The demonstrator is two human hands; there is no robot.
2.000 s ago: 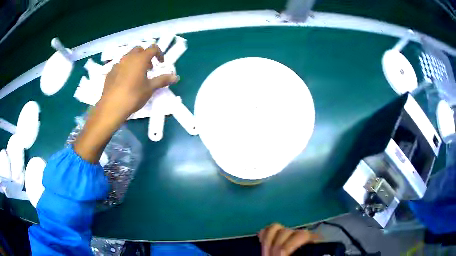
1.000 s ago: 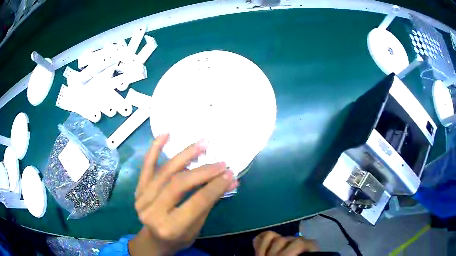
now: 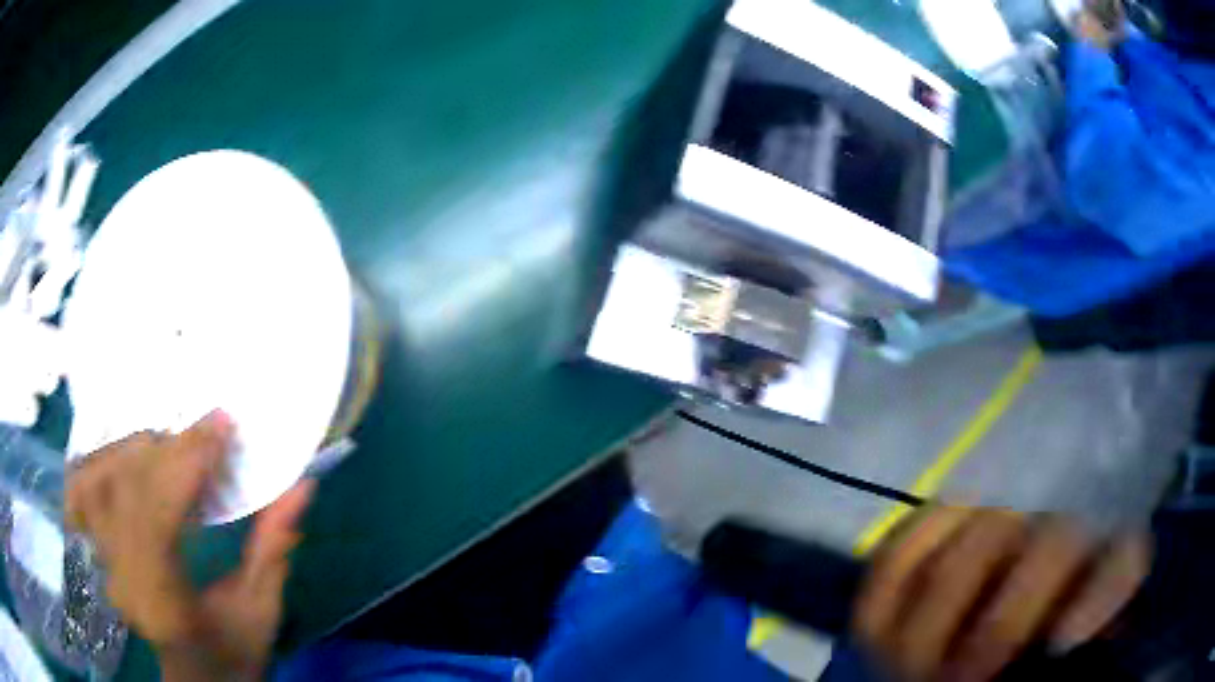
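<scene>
A white round plate point(image 3: 200, 307) lies on a round support with a yellowish lower band, at the left of the green bench. My left hand point(image 3: 187, 533) is at the plate's near edge, with one fingertip on its top and another finger beside its rim. A small greyish piece point(image 3: 331, 457) shows by that rim; I cannot tell what it is. My right hand point(image 3: 999, 586) is blurred and closed around the black electric screwdriver point(image 3: 786, 573), off the bench's near edge. The screwdriver's bit is not visible.
A white-silver screw feeder point(image 3: 800, 200) stands right of the plate. White arms point(image 3: 47, 253) are piled at the far left, above a bag of screws point(image 3: 87, 606). A black cable point(image 3: 800, 466) crosses above the floor. Another person's blue sleeve point(image 3: 1133, 160) is upper right.
The view has swung right, so the plate now appears farther left. My right hand has come further into view with the screwdriver. My left hand remains at the plate's near edge.
</scene>
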